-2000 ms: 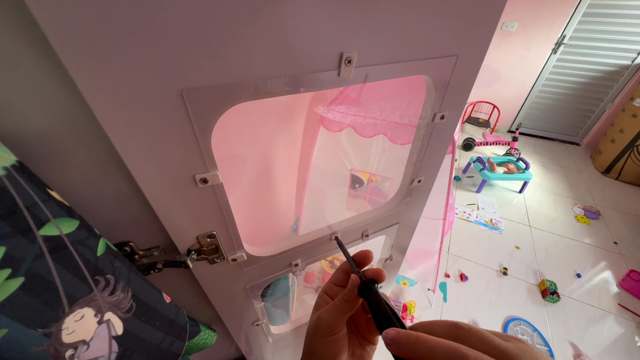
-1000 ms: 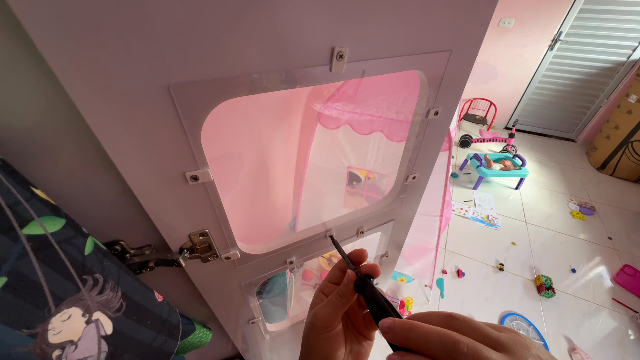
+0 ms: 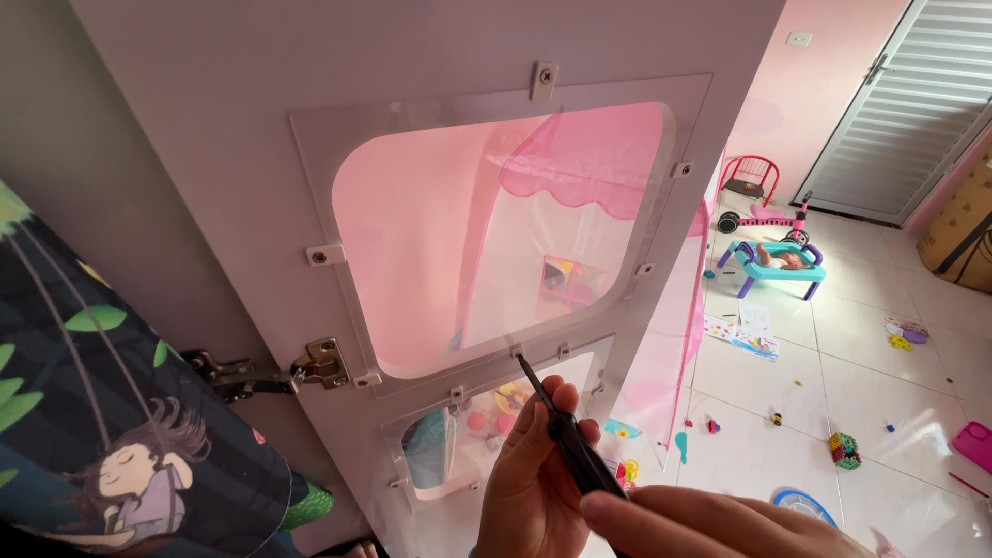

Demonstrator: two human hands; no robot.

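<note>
A black-handled screwdriver (image 3: 583, 457) slants up and left, its tip at the screw of a small white clip (image 3: 518, 353) below the upper window. My left hand (image 3: 535, 480) is closed around its front, fingertips near the shank. My right hand (image 3: 697, 521) holds the rear of the handle. Several more clips, such as the top one (image 3: 545, 81) and the left one (image 3: 325, 255), sit around the clear plastic sheet (image 3: 310, 170) over the rounded opening of the white door panel (image 3: 256, 93). A second, smaller window (image 3: 430, 453) lies below.
A metal concealed hinge (image 3: 322, 364) joins the panel at left, beside a dark printed fabric (image 3: 70, 310). Beyond, on the tiled floor (image 3: 759, 380), are a turquoise toy table (image 3: 783, 267) with a doll, a pink ride-on toy (image 3: 775, 225), a red chair (image 3: 750, 177) and scattered toys.
Both hands stay on the screwdriver, with its tip at the same clip. Nothing has plainly been let go or taken hold of.
</note>
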